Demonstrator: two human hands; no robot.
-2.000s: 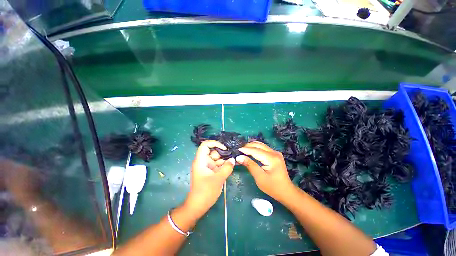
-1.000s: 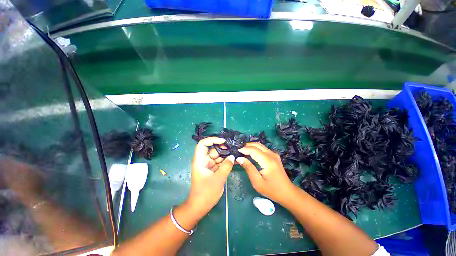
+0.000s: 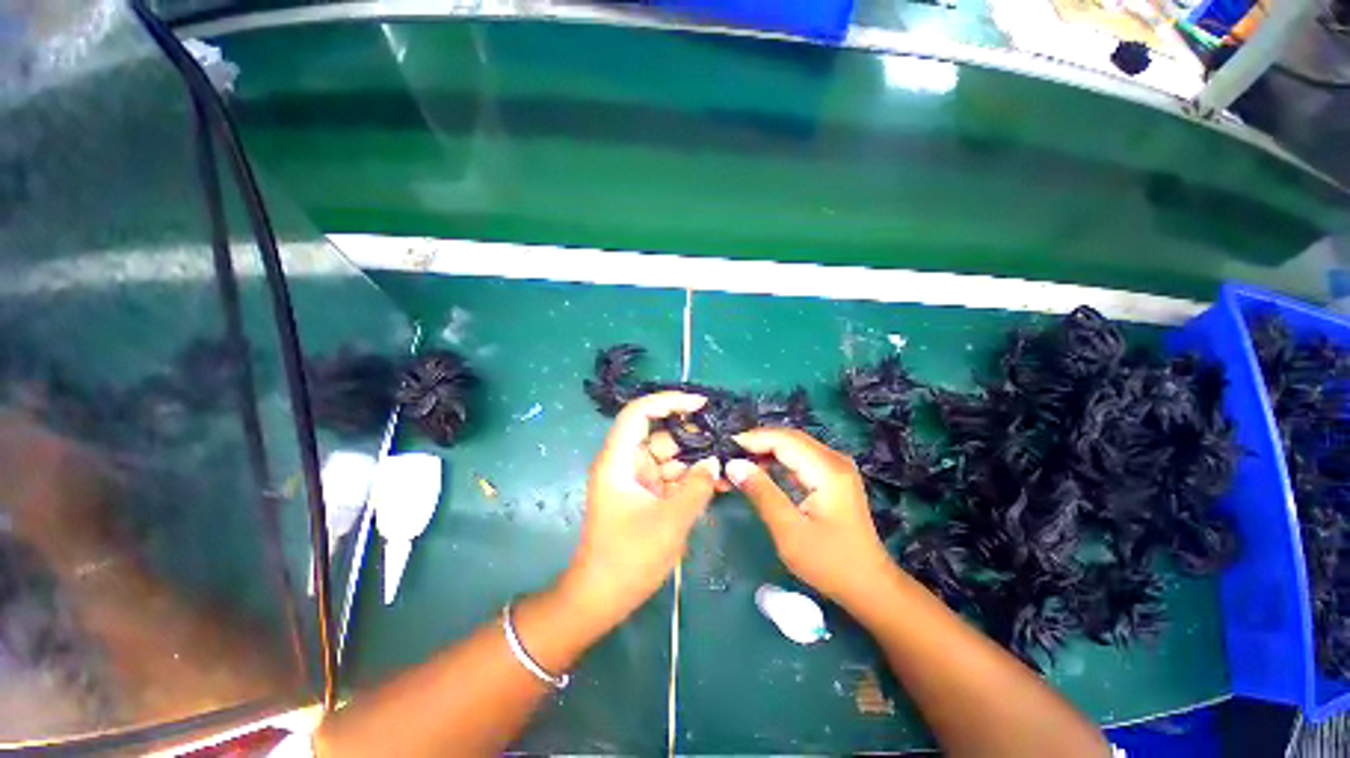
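Observation:
A black flower piece [image 3: 705,438] with pointed petals is held between both hands near the table's centre line. My left hand [image 3: 646,481] grips its left side with thumb and fingers. My right hand [image 3: 807,501] pinches its right side; the thumb tips almost meet. The fingers hide part of the piece, and a small added part cannot be told apart. A small white glue bottle [image 3: 792,613] lies on its side below my right hand. More black pieces [image 3: 615,379] lie just beyond the hands. A large loose pile of black pieces [image 3: 1059,459] lies at the right.
A blue bin [image 3: 1258,518] with black pieces stands at the far right. A single black piece [image 3: 437,396] and a white long-nozzled bottle [image 3: 406,511] lie at left by the clear panel [image 3: 133,341]. A green belt [image 3: 592,148] with a white rail runs beyond the table.
The view has shifted and tilted slightly. Both hands still hold the piece at about the same place, with its petals turned a little between the fingers. The glue bottle stays on the table.

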